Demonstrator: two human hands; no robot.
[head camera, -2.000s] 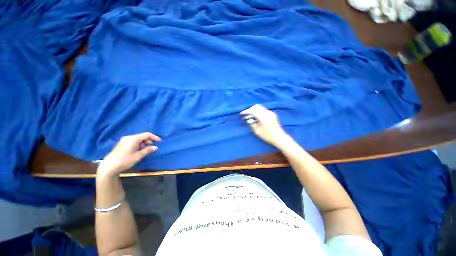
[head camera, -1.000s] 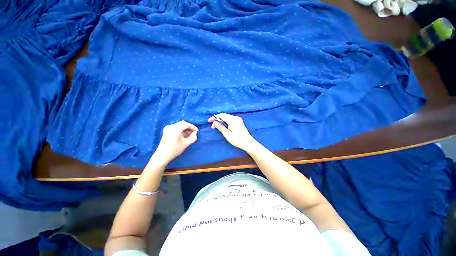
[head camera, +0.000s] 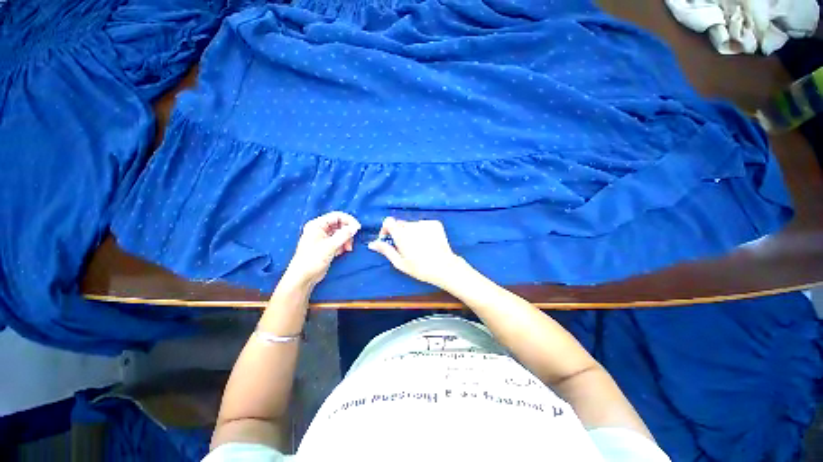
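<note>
A blue dress with tiny pale dots lies spread on the brown table, its gathered tier seam running across the skirt. My left hand is at the hem area with thumb and fingers pinched on the blue cloth. My right hand is just right of it, fingers curled, with a small dark tool, likely thread snips, partly showing at the fingertips. The hands are close but apart. Any thread between them is too fine to tell.
Other blue dresses lie heaped at the left and below the table edge at the right. Crumpled white garments lie at the far right. A bottle with a yellow-green part is near the right rim. The pale table edge runs before me.
My hands have come together at the lower skirt; my left moved right and my right moved left. Its fingers have closed on the cloth. The view has shifted slightly.
</note>
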